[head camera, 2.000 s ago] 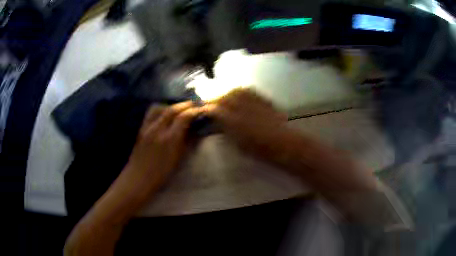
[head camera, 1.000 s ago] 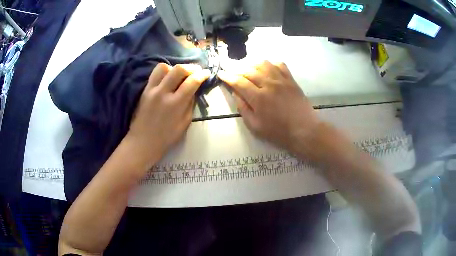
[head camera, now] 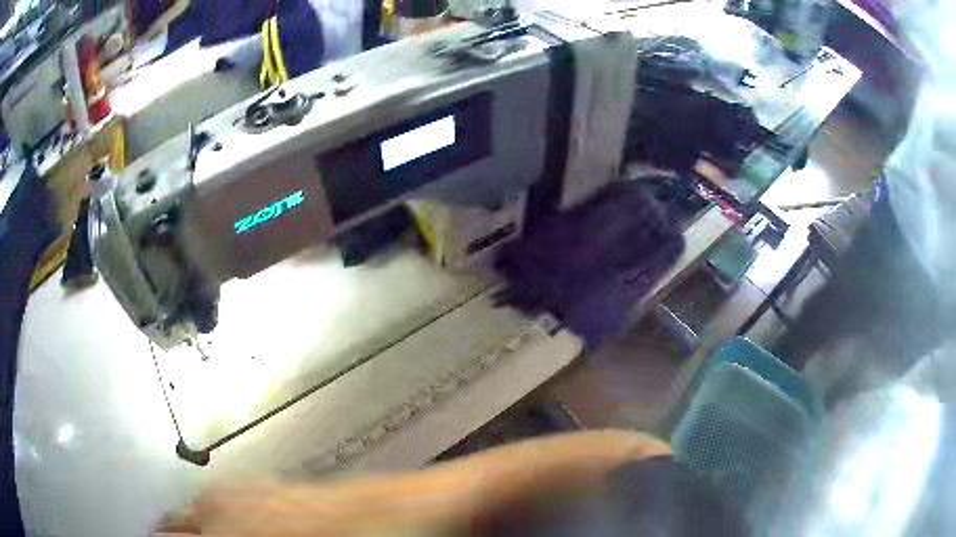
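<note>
The sewing machine (head camera: 262,215) with green ZOJE letters and a lit screen stands across the white table (head camera: 84,420). Its needle area (head camera: 194,341) is over the lamp-lit top, with no cloth seen under it. A bundle of dark purple cut pieces (head camera: 603,257) lies at the right of the head, over the table's edge. My right hand (head camera: 225,512) is blurred and cut off by the bottom edge; its forearm reaches in from the lower right. Its fingers and what they may hold cannot be made out. My left hand is out of view.
Dark cloth (head camera: 13,315) runs down the left edge. A light blue basket (head camera: 734,430) is at the lower right, near a stool (head camera: 828,236). More dark cloth (head camera: 692,121) lies behind the machine. A striped garment (head camera: 275,47) is at the back.
The view has swung to the right. The garment piece both hands held at the needle is no longer seen. My left hand has left the picture; my right is lower.
</note>
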